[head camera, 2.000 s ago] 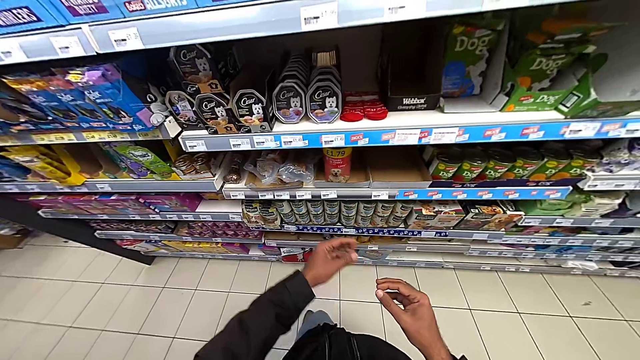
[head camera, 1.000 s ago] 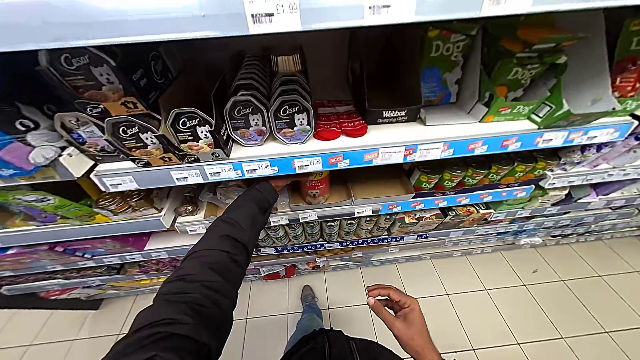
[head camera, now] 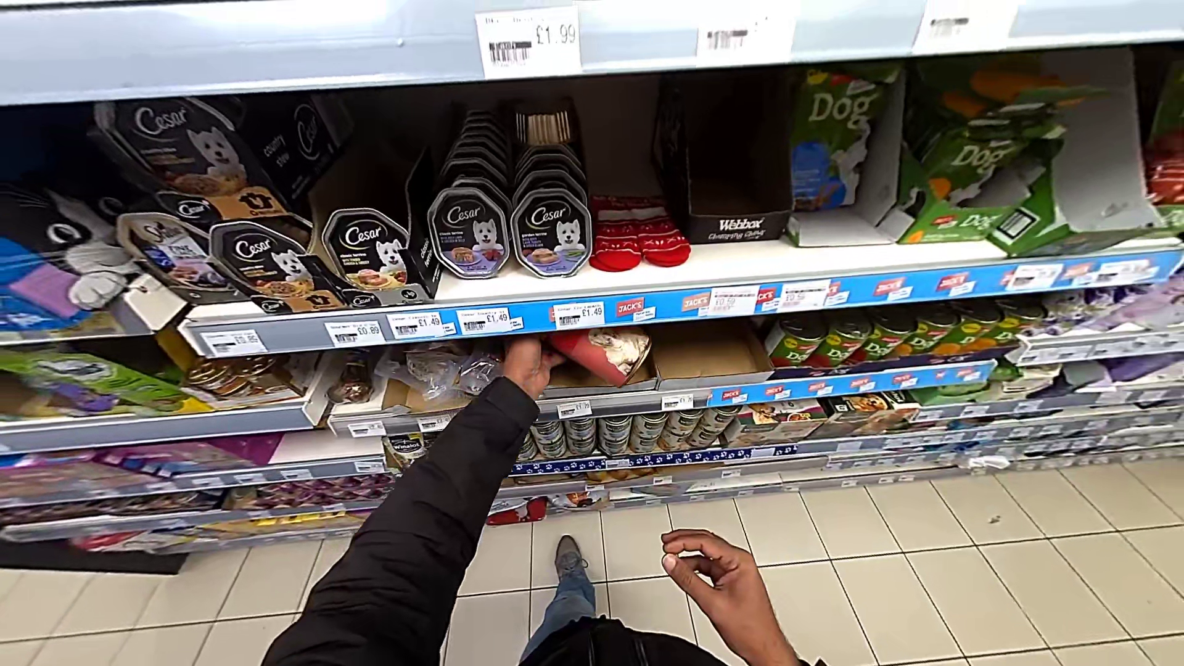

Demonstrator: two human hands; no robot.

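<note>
My left hand (head camera: 529, 367) reaches into the second shelf, at the left end of a red can or tub (head camera: 606, 354) that lies tilted there. The fingers are partly hidden under the shelf edge, so whether they grip it does not show. Clear plastic-wrapped packs (head camera: 430, 368) lie left of that hand. My right hand (head camera: 708, 578) hangs over the tiled floor, fingers curled and thumb near the index finger, holding nothing. On the shelf above stand Cesar dog food trays (head camera: 469, 231) and a folded pair of red patterned socks (head camera: 638, 236).
An open Webbox carton (head camera: 738, 227) and green dog food bags (head camera: 971, 171) stand right of the socks. Below them are green dog food cans (head camera: 888, 335) and an open cardboard tray (head camera: 708, 356). Shelf edges (head camera: 518, 314) with price labels jut out above my left forearm.
My left arm has reached forward to the second shelf. The red container, upright two seconds ago, now leans over. The view has moved closer to the shelves. My right hand stays low.
</note>
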